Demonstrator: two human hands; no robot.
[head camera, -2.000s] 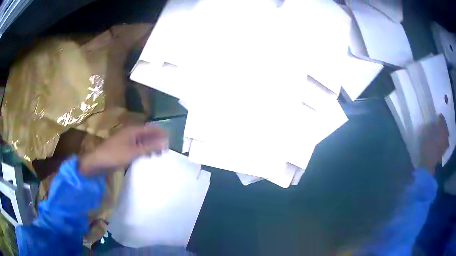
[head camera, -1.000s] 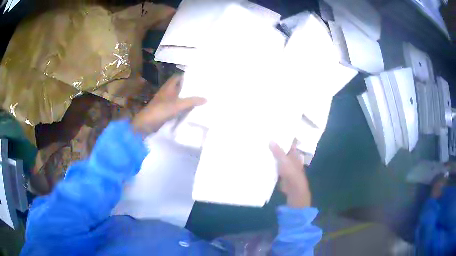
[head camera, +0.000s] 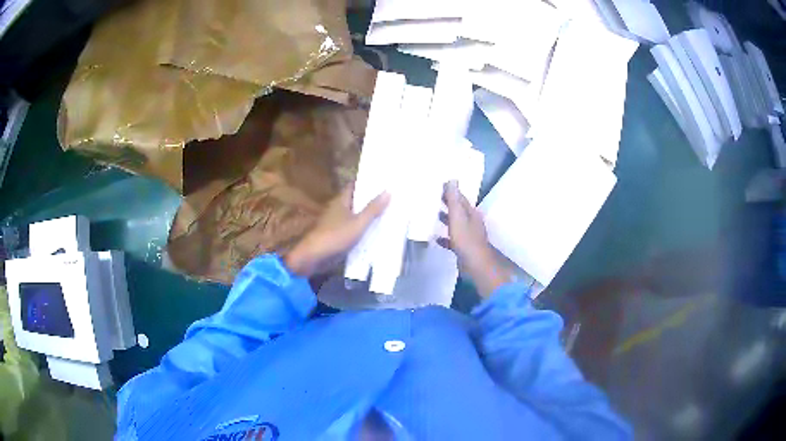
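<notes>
A small stack of white paperboard inserts (head camera: 414, 155) stands fanned in front of me, its long edges showing. My left hand (head camera: 340, 232) is on its left side and my right hand (head camera: 465, 226) is on its right side, so the stack is held between them. A loose white panel (head camera: 396, 284) lies under the stack, close to my smock. More white inserts (head camera: 552, 95) lie spread behind and to the right, washed out by glare. Whether these panels have finger holes cannot be told.
Crumpled kraft paper (head camera: 215, 69) with shiny tape covers the back left. White tablet boxes (head camera: 69, 301) lie at the left on the green bench (head camera: 151, 211). Fanned inserts (head camera: 698, 90) with small holes stand at the far right. Grey floor with a yellow line (head camera: 664, 332) shows lower right.
My hands have drawn in closer to my body with a narrower fanned stack between them. The view has shifted, and the tablet boxes at the left now show.
</notes>
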